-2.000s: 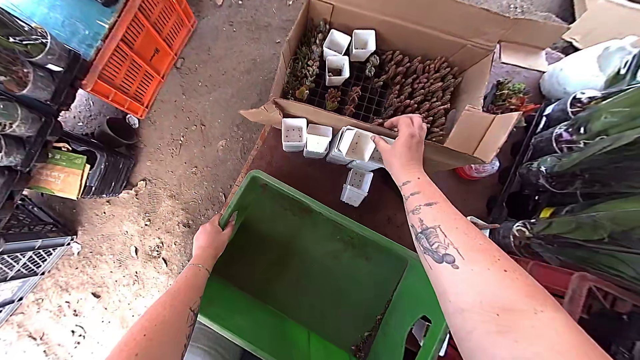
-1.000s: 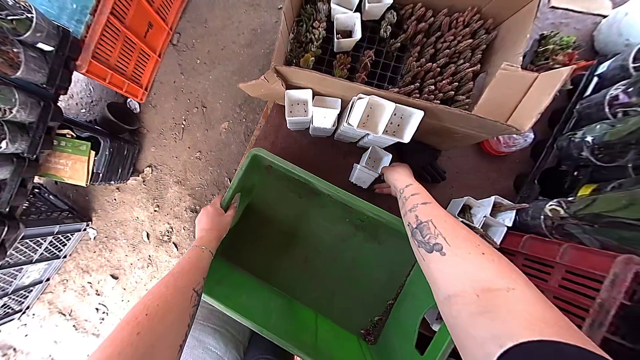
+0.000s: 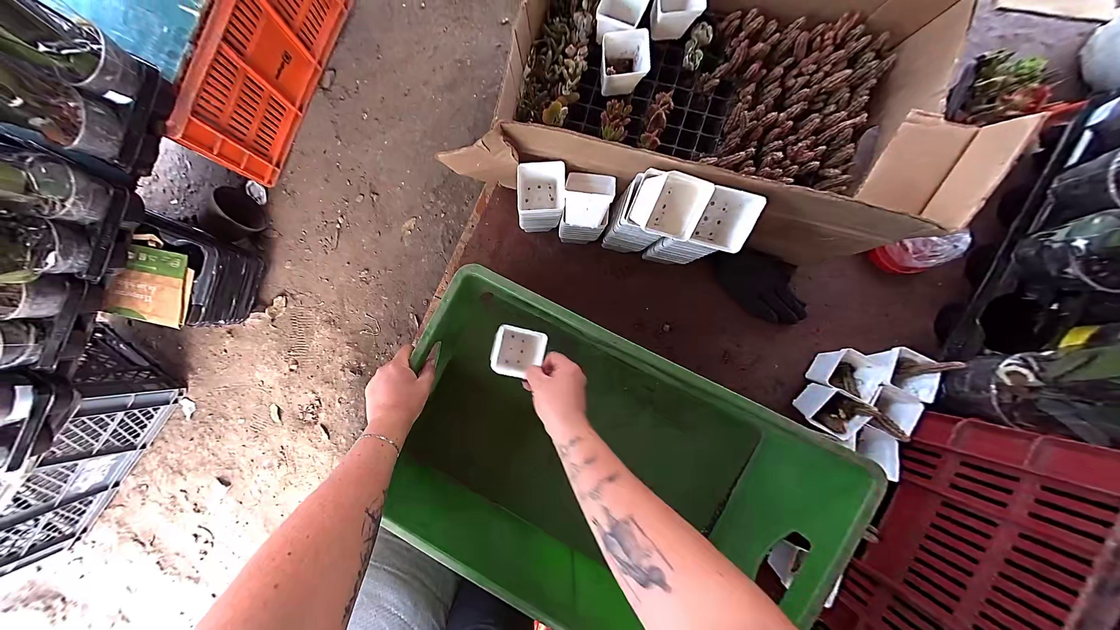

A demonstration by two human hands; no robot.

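Note:
My left hand [image 3: 398, 389] grips the left end of a green plastic crate [image 3: 630, 385], its fingers at the handle opening. Over the crate's interior, my right hand [image 3: 557, 381] holds a small square white plastic pot [image 3: 518, 351] by its rim; drainage holes show in its bottom. Stacks of similar white pots [image 3: 669, 210] stand beyond the crate, along a cardboard box [image 3: 761, 206]. Inside that box are succulent plants [image 3: 805, 87] in a black cell tray [image 3: 687, 105], with a few white pots [image 3: 625, 61] on top.
A black glove [image 3: 759, 287] lies on the brown table [image 3: 560, 262]. White pots with plant pieces [image 3: 862, 394] stand right of the crate, near a red crate [image 3: 989, 516]. Potted plants in trays line both sides. An orange crate [image 3: 262, 79] is at upper left, beside dirt floor.
My right hand has moved from the stacked pots beyond the green crate to over its interior, now with a white pot. The single pot stack near the crate's far rim is gone from there.

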